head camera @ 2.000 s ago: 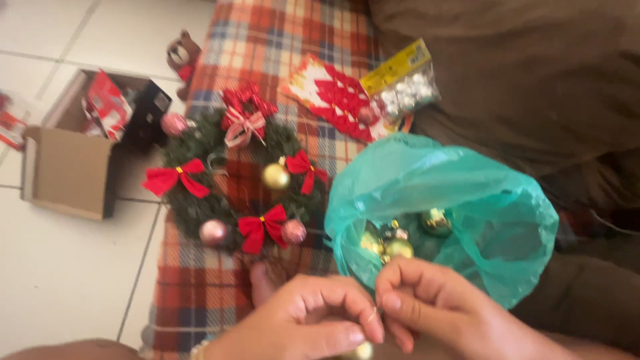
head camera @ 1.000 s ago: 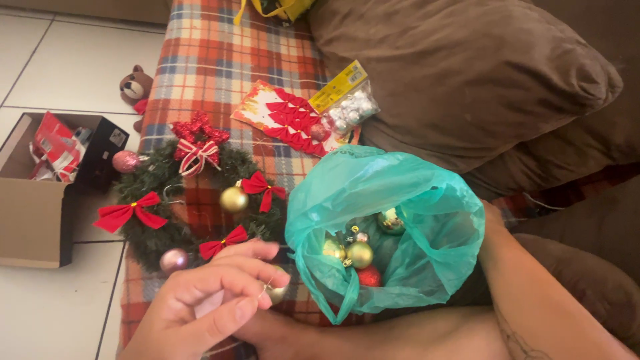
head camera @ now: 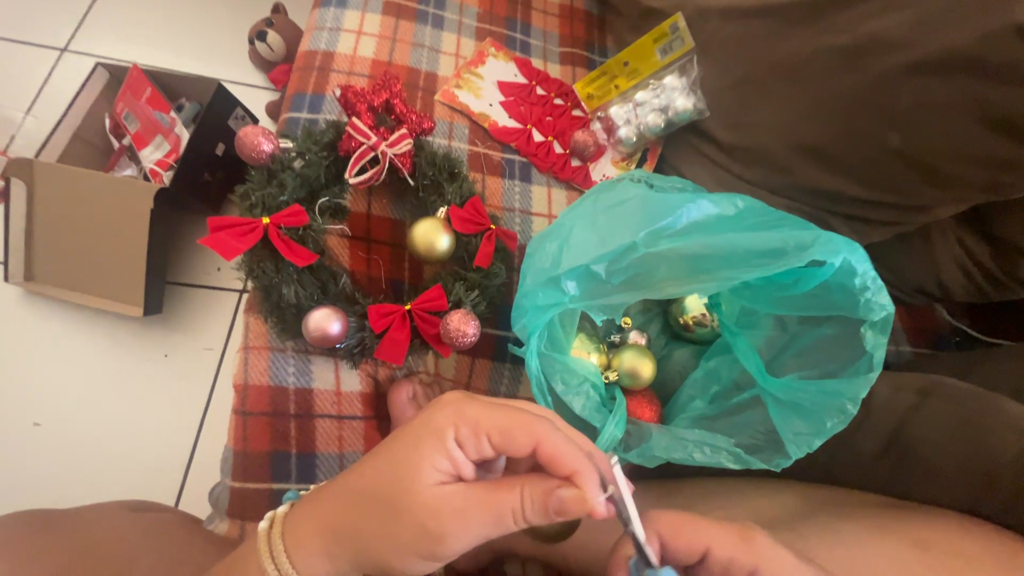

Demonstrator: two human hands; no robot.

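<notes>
My left hand (head camera: 472, 488) pinches a thin string between thumb and fingertips, and a gold bauble (head camera: 554, 531) shows partly below it. In my right hand (head camera: 704, 544), at the bottom edge, are small scissors (head camera: 632, 512) with blue handles, their blades at the string by my left fingertips. Whether the blades have cut it I cannot tell. Beyond my hands lies a green wreath (head camera: 296, 176) with red bows, pink and gold baubles and a red tinsel star (head camera: 384, 112). A teal plastic bag (head camera: 768, 240) stands open beside it, holding gold baubles (head camera: 633, 366) and a red one (head camera: 642, 406).
A card of red bows (head camera: 544, 120) and a packet of silver baubles (head camera: 656, 104) lie on the plaid blanket (head camera: 296, 432). An open cardboard box (head camera: 84, 232) sits on the tiled floor at left, near a teddy bear (head camera: 274, 40). A brown cushion (head camera: 840, 104) is at right.
My right hand, behind the bag's right side one second ago, is now at the bottom beside my left hand, holding scissors. Two seconds ago both hands were at the string without visible scissors.
</notes>
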